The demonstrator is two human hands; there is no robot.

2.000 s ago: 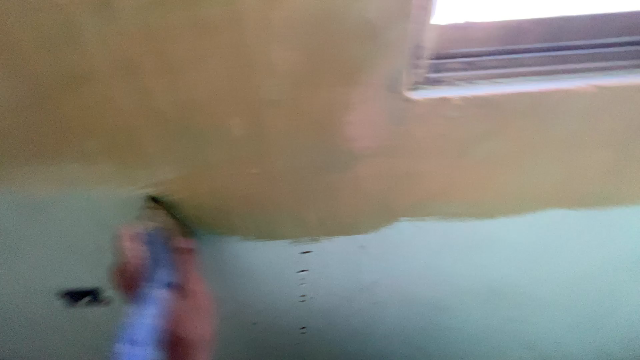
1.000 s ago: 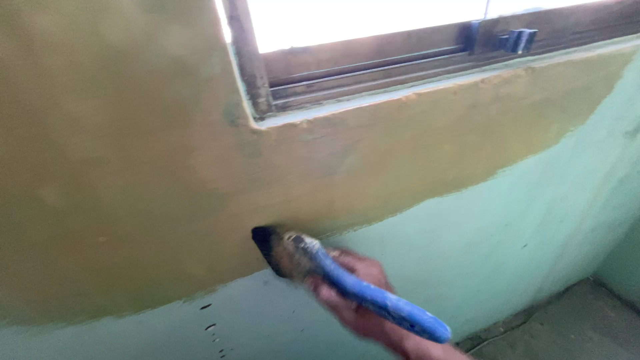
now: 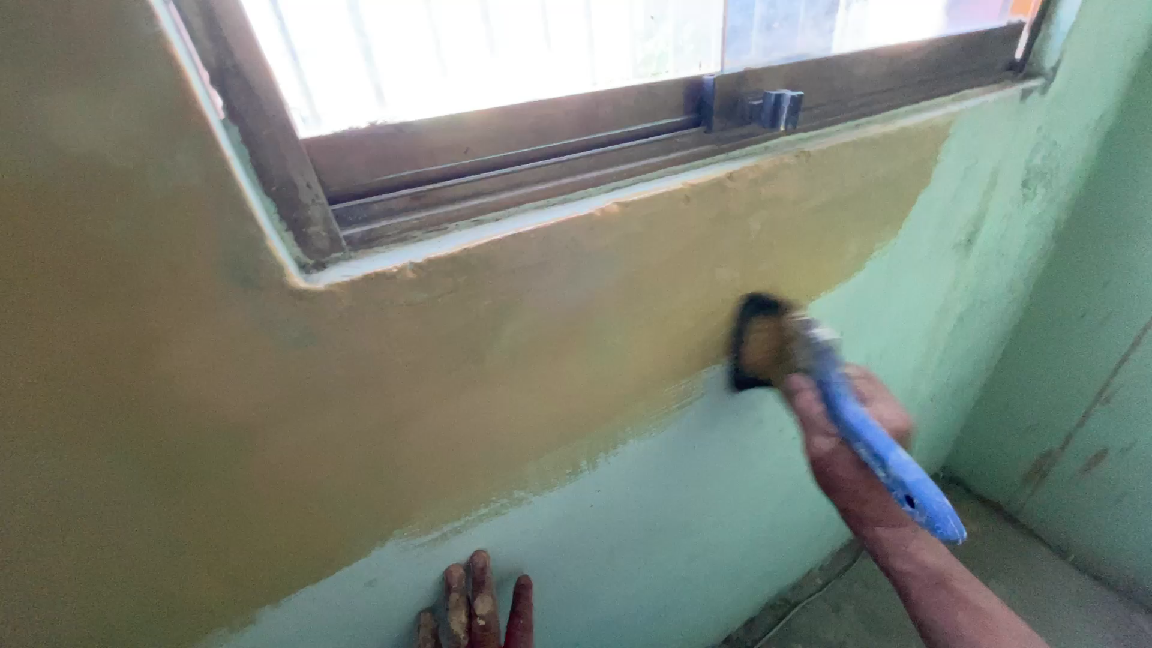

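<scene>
My right hand (image 3: pixel 846 418) grips a wide paintbrush (image 3: pixel 886 459) with a blue handle near its ferrule. The dark bristles, blurred, are at the edge between the brown paint coat (image 3: pixel 504 378) and the bare green wall (image 3: pixel 630 513), below the window. At the bottom of the view my left hand (image 3: pixel 477 607) has its stained fingers apart and upward against the green part of the wall; its palm is cut off by the frame's edge. Nothing shows between those fingers.
A sliding window with a dark frame (image 3: pixel 504 135) and a latch (image 3: pixel 781 110) is above the brown coat, edged by a pale sill strip (image 3: pixel 540 216). At right a green side wall (image 3: pixel 1071 396) meets the grey floor (image 3: pixel 1017 576), where a thin cable (image 3: pixel 810 598) lies.
The brush in my right hand has moved right along the wall below the window. My left hand has come into view at the bottom. The view has shifted right.
</scene>
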